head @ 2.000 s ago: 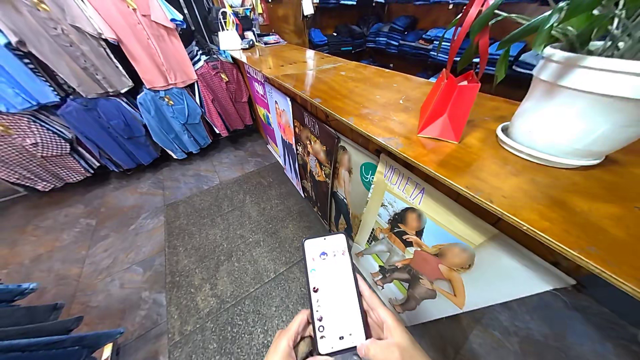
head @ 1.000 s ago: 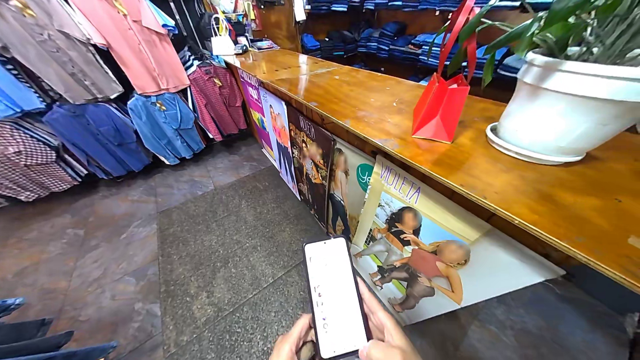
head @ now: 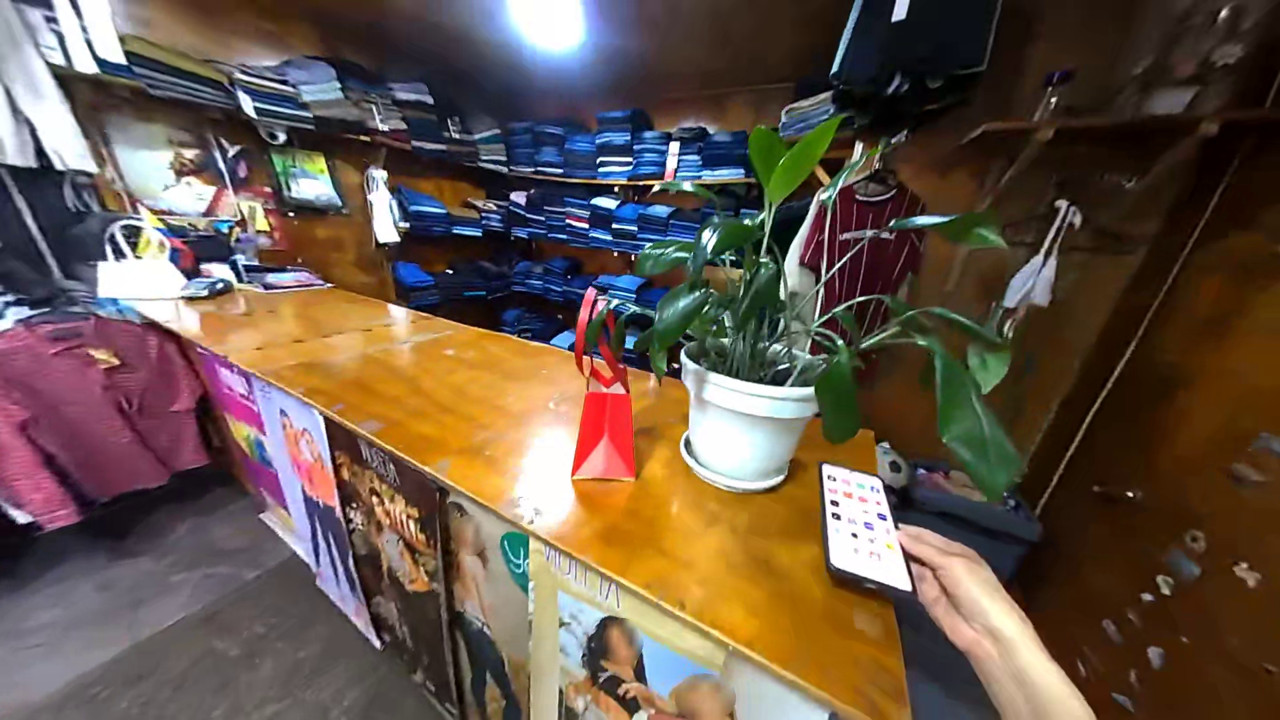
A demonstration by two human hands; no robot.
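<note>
A smartphone (head: 866, 528) with a lit screen of app icons is at the near right end of the varnished wooden counter (head: 480, 390). My right hand (head: 955, 590) holds it by its right edge; whether the phone touches the counter I cannot tell. Left of it stands a white plastic flower pot (head: 745, 425) on a saucer, with a leafy green plant (head: 765, 270). A small red gift bag (head: 604, 435) with red handles stands upright beside the pot. My left hand is out of view.
Folded jeans (head: 620, 150) fill the shelves behind the counter. Posters (head: 400, 550) cover its front. A white bag (head: 140, 270) stands at the far left end, near hanging plaid shirts (head: 100, 400). A dark bin (head: 965, 510) is beyond the right end.
The view has swung up and to the right. The phone, held low in both hands before, is now at the counter's right end in my right hand alone. Its screen now shows app icons.
</note>
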